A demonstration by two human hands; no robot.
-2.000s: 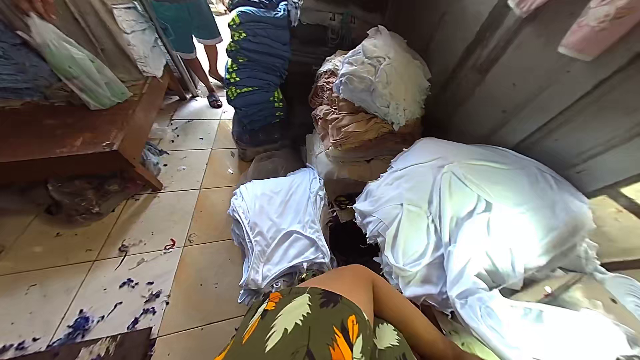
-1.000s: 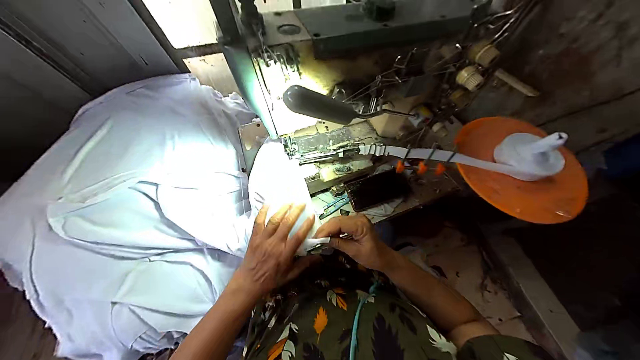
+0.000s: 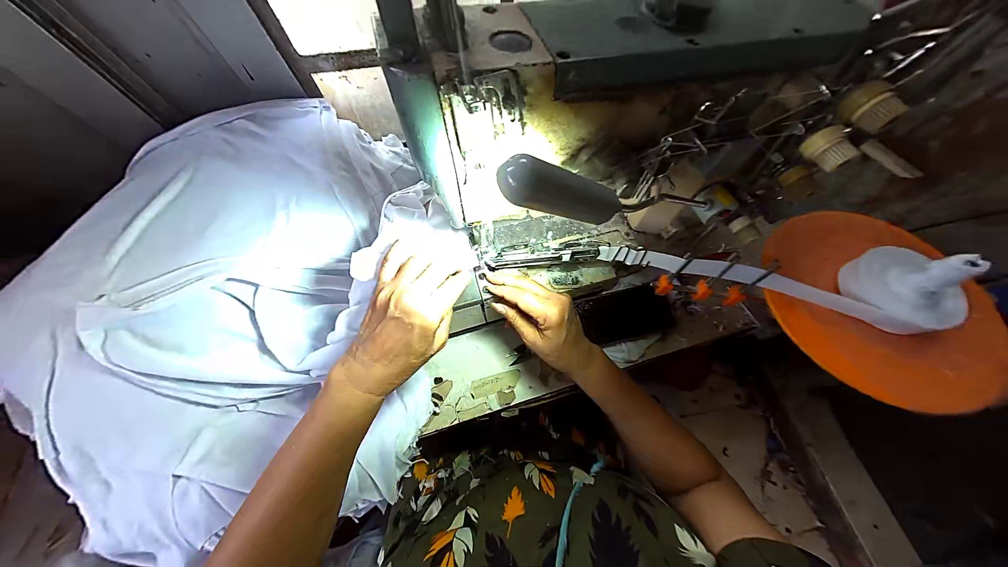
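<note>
My left hand (image 3: 405, 323) lies on a bunch of white fabric (image 3: 417, 224) just left of the needle area of a sewing machine (image 3: 504, 102). Its fingers bend over the cloth; glare hides whether they pinch it. Close by on the right, my right hand (image 3: 543, 319) has its fingertips at the front of the machine's metal tape guide (image 3: 551, 256), thumb and fingers near each other; what lies between them is unclear. White tape (image 3: 717, 272) runs from a roll (image 3: 898, 287) on an orange disc (image 3: 882, 370) through pins into the guide.
A large heap of white fabric (image 3: 197, 331) fills the left side beside the machine. A dark grey rounded handle (image 3: 559, 189) sticks out in front of the machine body. Thread tension knobs (image 3: 870, 106) sit at upper right. The worktable edge (image 3: 504, 394) runs before my lap.
The view has swung from the floor and garment stacks to the sewing machine. Since one second ago, my right hand has moved up to the tape guide, and the white cloth under the needle has shifted left.
</note>
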